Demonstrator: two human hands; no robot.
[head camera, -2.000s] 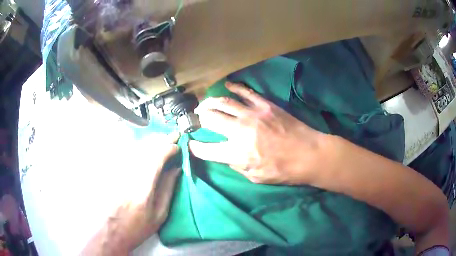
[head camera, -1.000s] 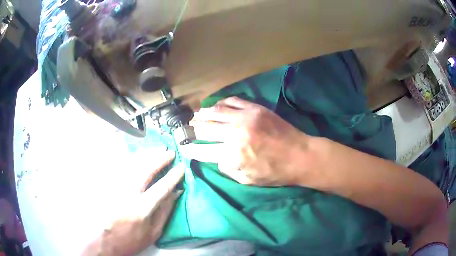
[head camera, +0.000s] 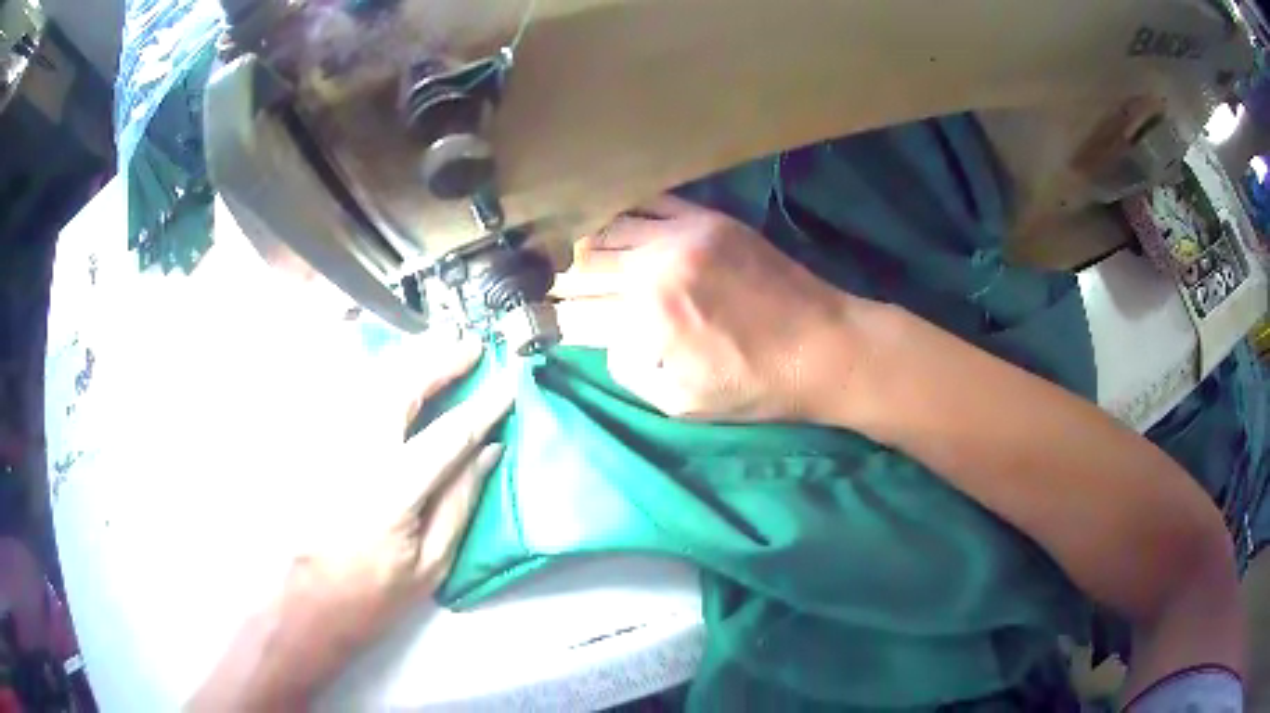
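A green fabric garment panel (head camera: 836, 522) lies under the machine head, with a seam line running from the presser foot (head camera: 490, 339) towards the front edge. My left hand (head camera: 404, 515) lies on the cloth's left edge, fingertips just in front of the foot, pressing it flat; glare washes out part of it. My right hand (head camera: 703, 314) lies on the cloth right of the foot, fingers bent and partly hidden behind the machine head. Whether its fingers pinch the cloth is hard to tell. The needle tip is not clear.
The beige sewing machine arm (head camera: 836, 84) crosses the top, with a tension dial (head camera: 457, 165). Fringed blue-green cloth (head camera: 167, 181) hangs at the upper left. A printed card (head camera: 1201, 244) lies at the right. The white table's (head camera: 585, 676) ruler edge shows in front.
The cloth has moved away from me under the foot, uncovering more of the ruler edge. My right hand has moved forward with it. My left hand remains beside the seam.
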